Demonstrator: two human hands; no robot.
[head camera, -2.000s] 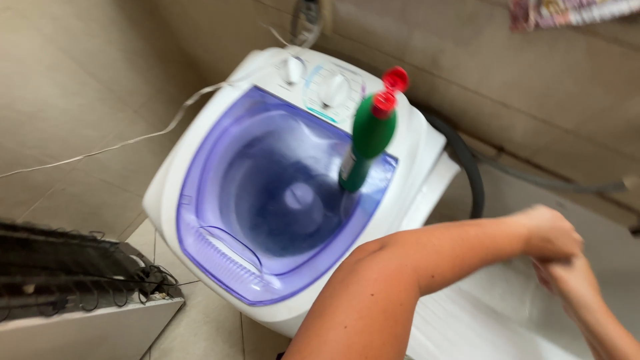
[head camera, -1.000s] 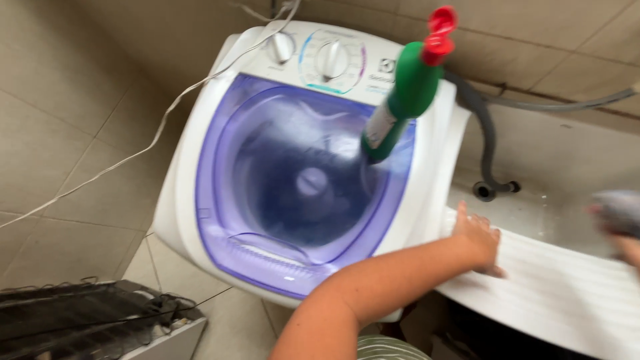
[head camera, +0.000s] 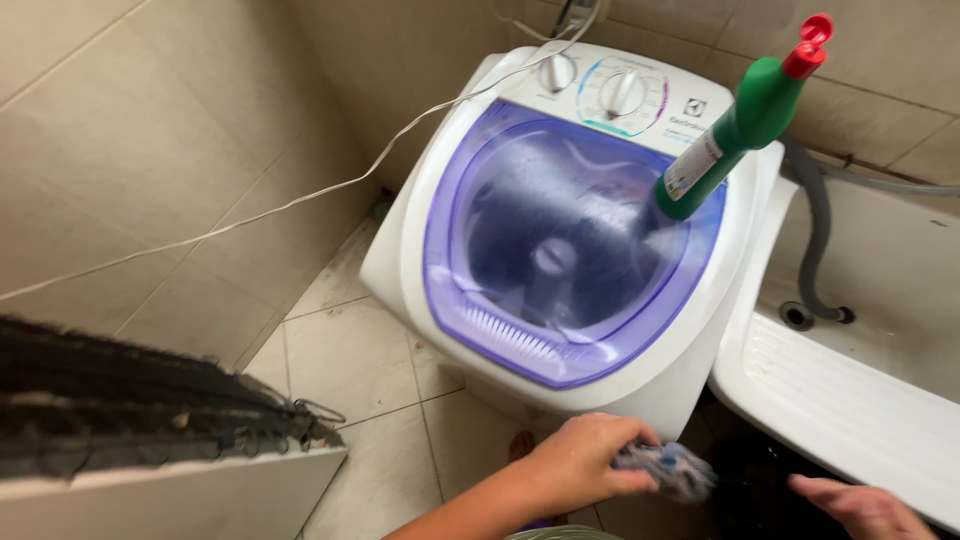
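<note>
My left hand (head camera: 592, 461) grips a crumpled grey-and-blue cloth (head camera: 667, 469) just below the front edge of a white top-loading washing machine (head camera: 390, 262). At the lower right, beside the laundry sink, my right hand (head camera: 862, 506) holds nothing, its fingers apart and slightly blurred. The washer's translucent purple lid (head camera: 577, 367) is down, with dark contents dimly visible beneath. On the lid's right part stands a green plastic bottle (head camera: 765, 105) with its red flip cap (head camera: 810, 49) raised.
A white laundry sink (head camera: 832, 382) with a ribbed washboard adjoins the washer on the right. A grey drain hose (head camera: 814, 225) runs into it. A white cord (head camera: 322, 193) crosses at the left. The dusty coil-backed rear of an appliance (head camera: 150, 420) occupies the lower left.
My left hand has left the sink's ribbed edge and now holds the cloth in front of the washer. A blurred grey thing was by my right hand one second ago; that hand is now bare.
</note>
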